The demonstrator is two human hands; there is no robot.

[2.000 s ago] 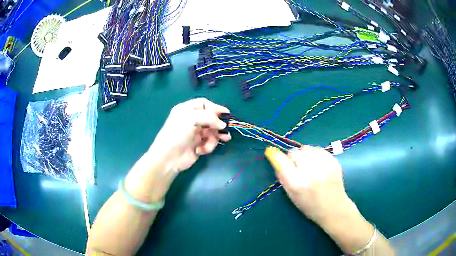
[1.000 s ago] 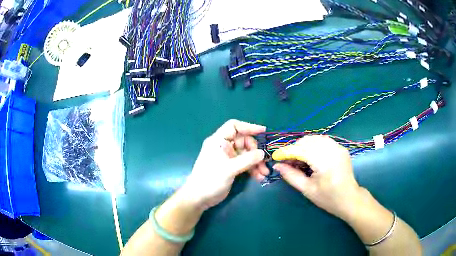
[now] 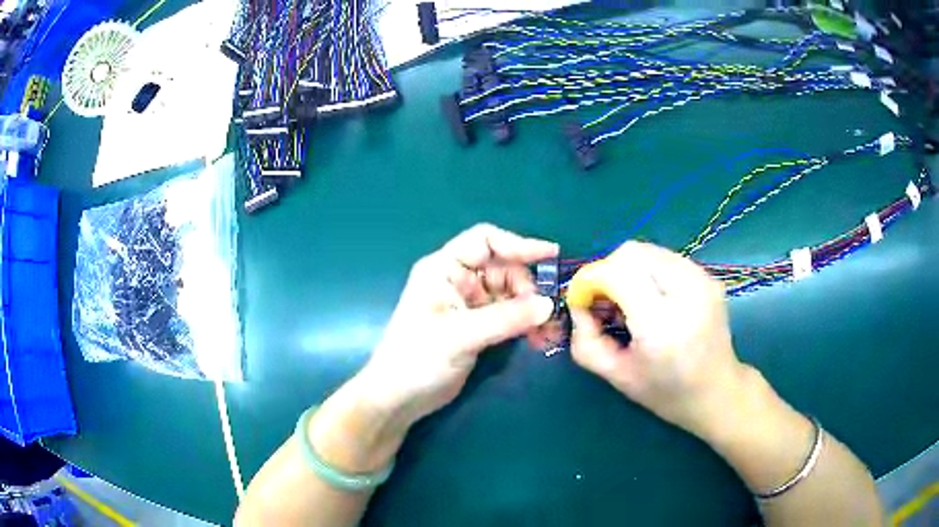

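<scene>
My left hand (image 3: 463, 309) pinches a black connector housing (image 3: 547, 274) between thumb and fingers, near the middle of the view. My right hand (image 3: 654, 324), with a yellow-orange finger cot (image 3: 589, 283), is closed on thin wires right beside the housing. The wire tips at the fingertips are too small and covered to tell apart. The labelled harness branch (image 3: 834, 250) runs from behind my right hand to the upper right, with several white tags. A twisted-pair branch (image 3: 743, 196) with blue and yellow-green wires curves above it.
Blue-yellow harnesses (image 3: 659, 82) lie above my hands, black housings at their left ends. A purple-yellow harness pile (image 3: 309, 62) lies upper left. A clear bag of small black parts (image 3: 154, 278), a blue bin (image 3: 33, 299) and a white slotted disc (image 3: 100, 70) are at left.
Both hands moved right from two seconds ago and came together at the housing. Since one second ago, my right hand has shifted slightly, its fingers curled closer to the housing. The view has also shifted.
</scene>
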